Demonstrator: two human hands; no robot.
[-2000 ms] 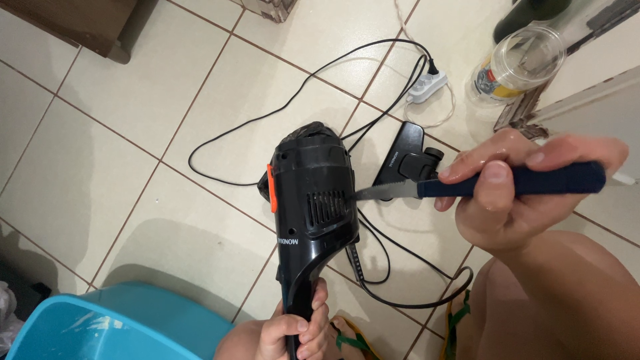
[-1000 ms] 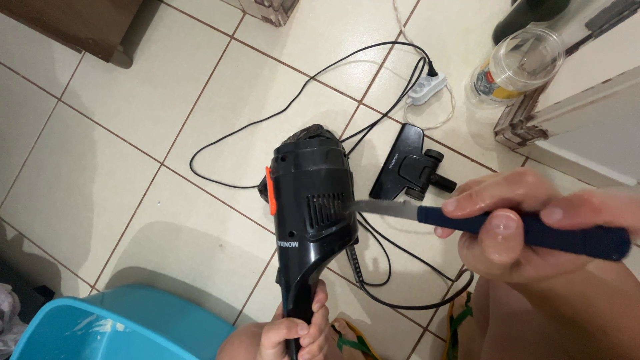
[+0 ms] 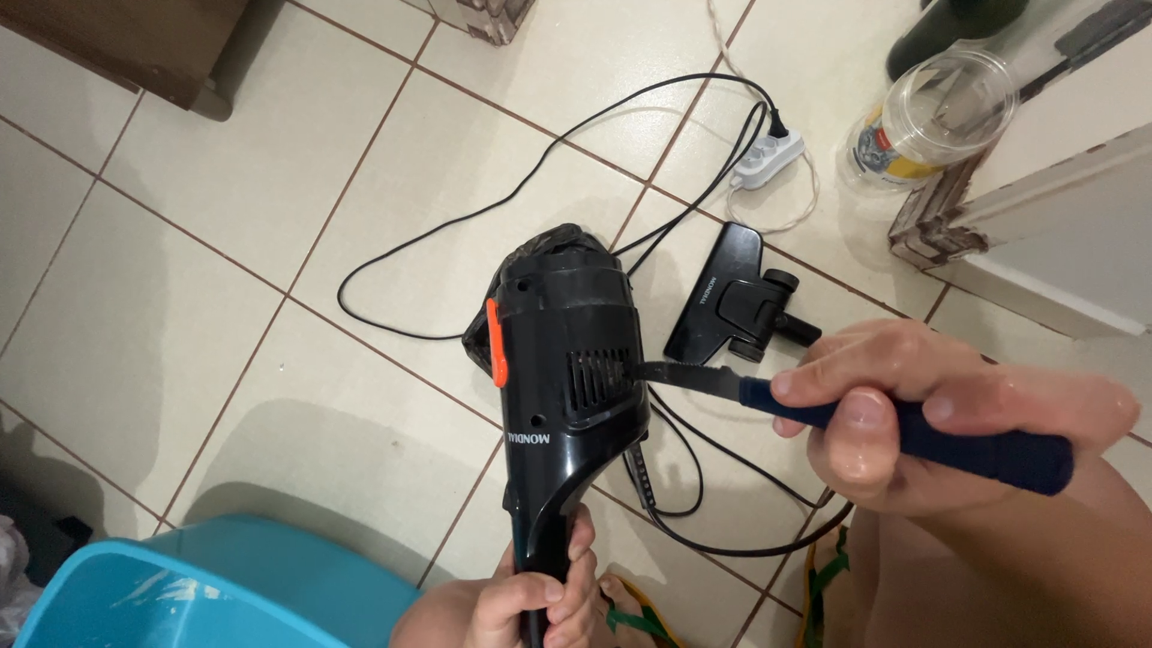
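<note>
My left hand (image 3: pixel 540 594) grips the handle of a black Mondial handheld vacuum cleaner's motor body (image 3: pixel 567 360), which has an orange strip on its side. A crumpled black plastic or cloth piece (image 3: pixel 562 241) covers its far end. In my right hand (image 3: pixel 900 405) is a knife with a dark blue handle (image 3: pixel 981 445). Its small serrated blade (image 3: pixel 688 376) points left, with the tip at the slotted air vent (image 3: pixel 598 378); contact cannot be told. Beyond the blade lies a black vacuum floor nozzle (image 3: pixel 720 292) on the tiles.
The black power cord (image 3: pixel 540 162) loops over the floor to a white power strip (image 3: pixel 769 160). A clear plastic jar (image 3: pixel 936 117) and a dark green bottle (image 3: pixel 954 31) stand upper right, by a worn door frame (image 3: pixel 940 220). A blue tub (image 3: pixel 297 558) is lower left, brown furniture (image 3: pixel 135 45) upper left.
The knife and my right hand have shifted slightly, and the blade tip stays around the vent. My left hand keeps its hold on the vacuum handle.
</note>
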